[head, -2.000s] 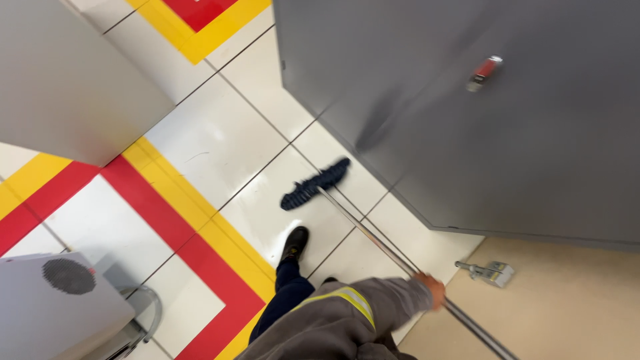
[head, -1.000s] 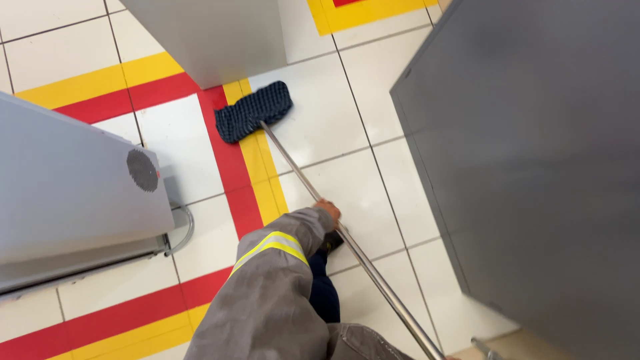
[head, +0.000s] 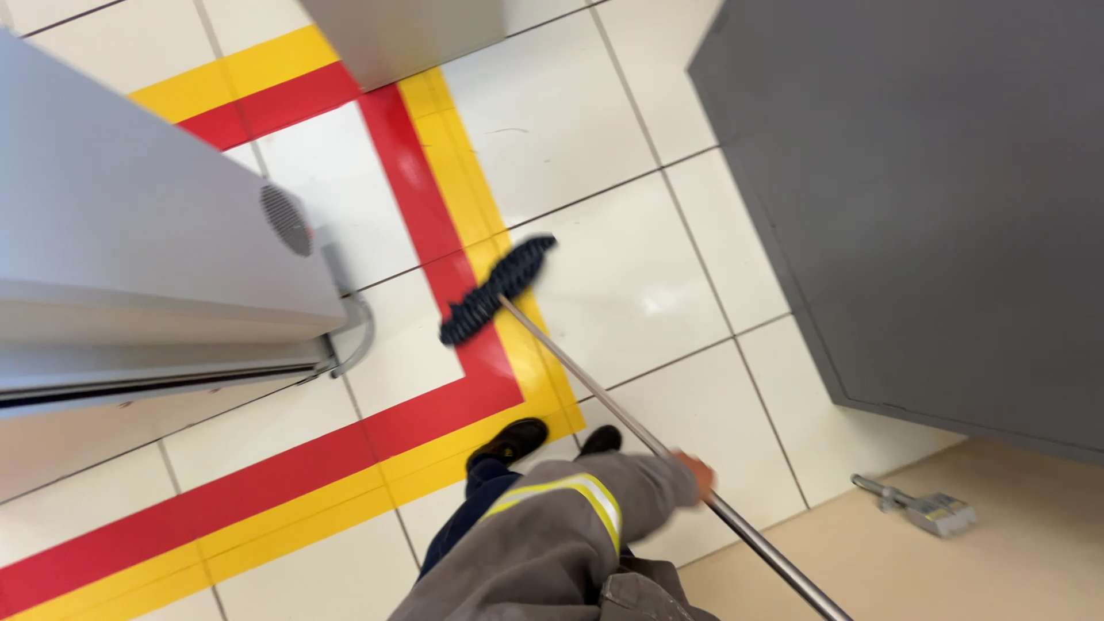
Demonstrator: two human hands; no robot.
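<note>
My left hand is closed around the metal pole of a mop, its fingers partly blurred. The arm is in a grey sleeve with a yellow and silver reflective band. At the pole's far end, the dark blue, fluffy mop head lies across the red and yellow floor tape, a little ahead of my dark shoes. The pole runs out of view at the bottom edge. My right hand is not in view.
A light grey cabinet with a round vent stands at left, a curved grey piece at its foot. Another grey cabinet is at the top. A large dark grey panel fills the right. A grey metal fitting is on the beige surface.
The mop head has moved from the white tiles to the tape beside the top cabinet, then back nearer my feet. My left hand has stayed on the pole. The view has shifted and turned.
</note>
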